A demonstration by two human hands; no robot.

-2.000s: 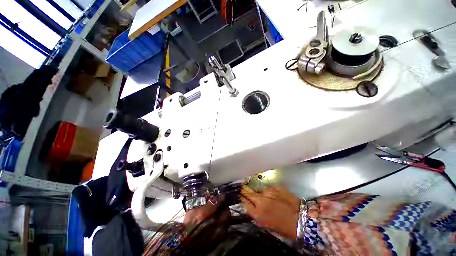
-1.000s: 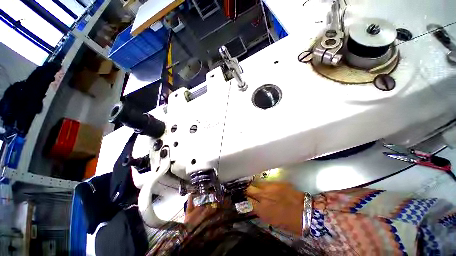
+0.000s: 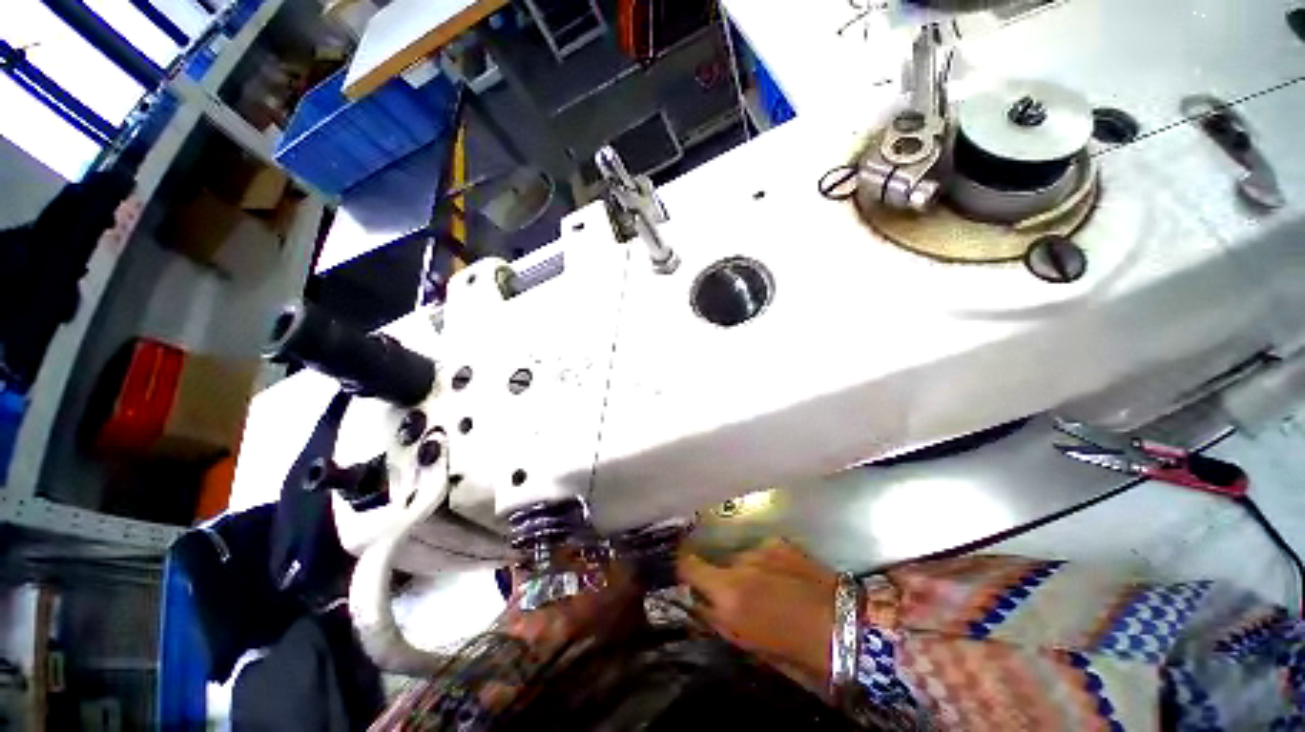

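Note:
The white sewing machine arm (image 3: pixel 802 379) crosses the view. My right hand (image 3: pixel 766 594), with a silver bracelet at the wrist, lies under the arm beside the lamp spot (image 3: pixel 747 503). My left hand (image 3: pixel 573 608) is below the tension discs (image 3: pixel 547 536), partly covered by them and by dark hair at the bottom edge. The fingertips of both hands are hidden or blurred. A dark patch lies between the hands; I cannot tell whether it is fabric. Black fabric pieces (image 3: pixel 308 672) lie to the left of the machine head.
Red and black snips (image 3: pixel 1152 461) lie right of my right hand, near the arm. A bobbin (image 3: pixel 1022 122) sits on top of the arm. A blue bin (image 3: pixel 351 136), a wooden-edged table (image 3: pixel 429 36) and shelving with boxes (image 3: pixel 215 408) stand beyond and to the left.
The view shifted right and back left, so the machine moved in the picture. The small pale piece seen between my hands one second ago is no longer distinct. Both hands stay under the machine head.

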